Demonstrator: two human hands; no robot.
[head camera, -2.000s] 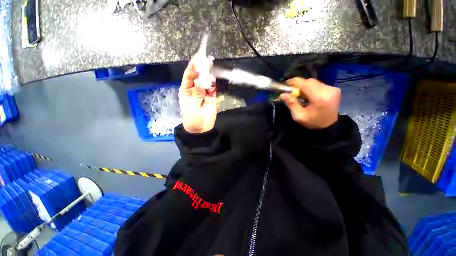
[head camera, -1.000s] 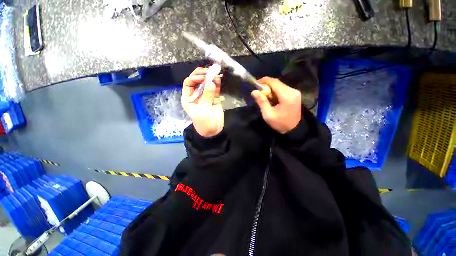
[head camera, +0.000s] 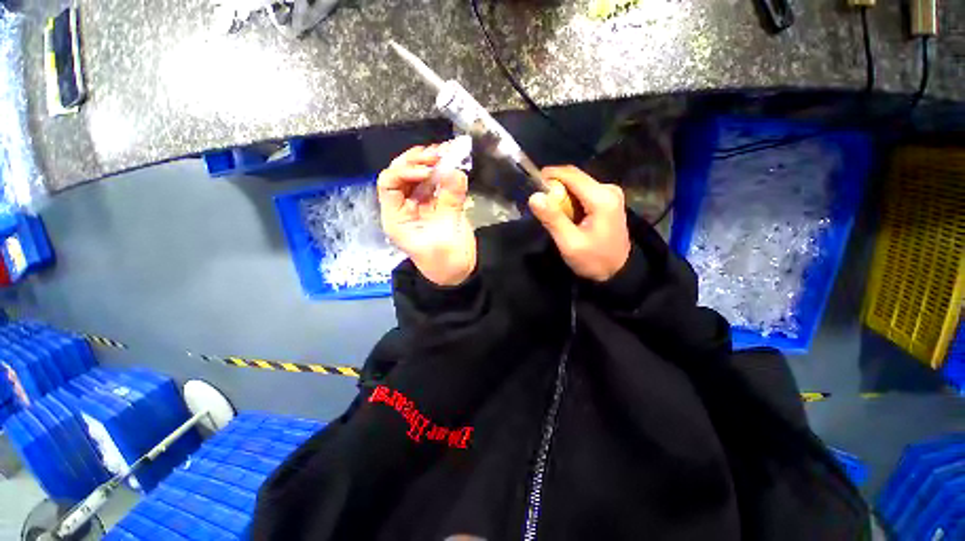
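My left hand (head camera: 432, 217) pinches a small whitish plastic part (head camera: 453, 159) between thumb and fingers. My right hand (head camera: 588, 224) is closed on the tan handle of a rod-shaped tool, which looks like a soldering iron (head camera: 481, 125). Its pale barrel and thin tip point up and left over the bench edge. The barrel passes close beside the part; I cannot tell if they touch. Both hands are bare, in front of the black jacket.
The speckled bench (head camera: 349, 79) spans the top, with a black cord (head camera: 506, 72) across it. Below its edge are a left blue bin (head camera: 294, 248) and a larger right blue bin (head camera: 688, 206) of clear pieces. A yellow crate (head camera: 918, 259) stands far right. Blue trays (head camera: 217, 476) lie lower left.
Since two seconds ago, my right hand has moved left and the tool now points up-left. The part in my left hand has been turned, and its long thin end no longer points up.
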